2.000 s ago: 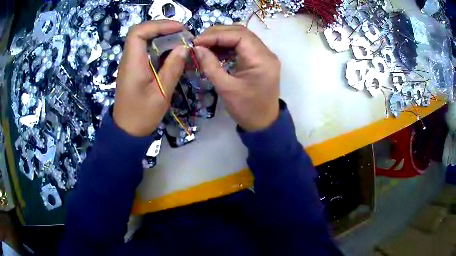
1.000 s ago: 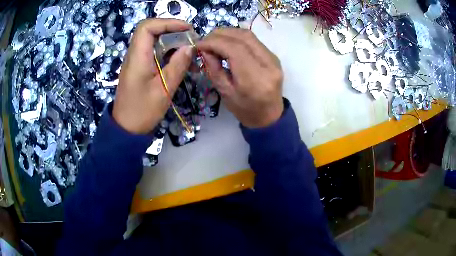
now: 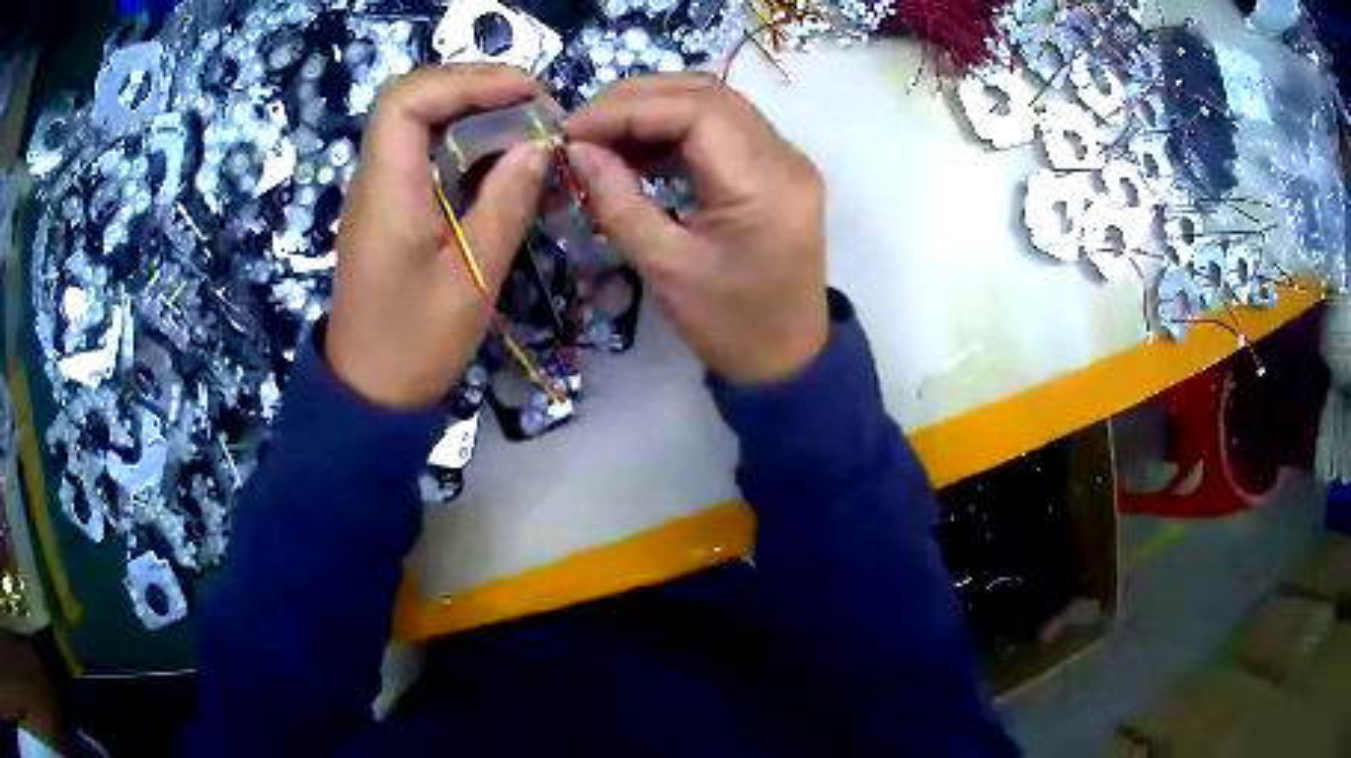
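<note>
My left hand (image 3: pixel 430 237) holds a silvery-grey LED board (image 3: pixel 483 133) by its edges, thumb across its lower part. A yellow lead (image 3: pixel 482 286) with a red strand hangs from the board's left side and ends in a small white plug (image 3: pixel 560 409). My right hand (image 3: pixel 719 222) pinches a red lead (image 3: pixel 574 181) at the board's right edge, with thumb and forefinger close to my left thumb. The plug and socket there are hidden by my fingertips.
Unwired boards (image 3: pixel 178 296) are heaped at left, some under my hands. Wired boards (image 3: pixel 1096 193) lie at right. A red lead bundle (image 3: pixel 948 27) is at the far side. The table's orange edge (image 3: pixel 593 570) runs in front; a red stool (image 3: pixel 1197 459) stands at lower right.
My right hand has moved slightly left, its fingers now closer on the board's right edge than a second ago. Both hands and the board have shifted a little.
</note>
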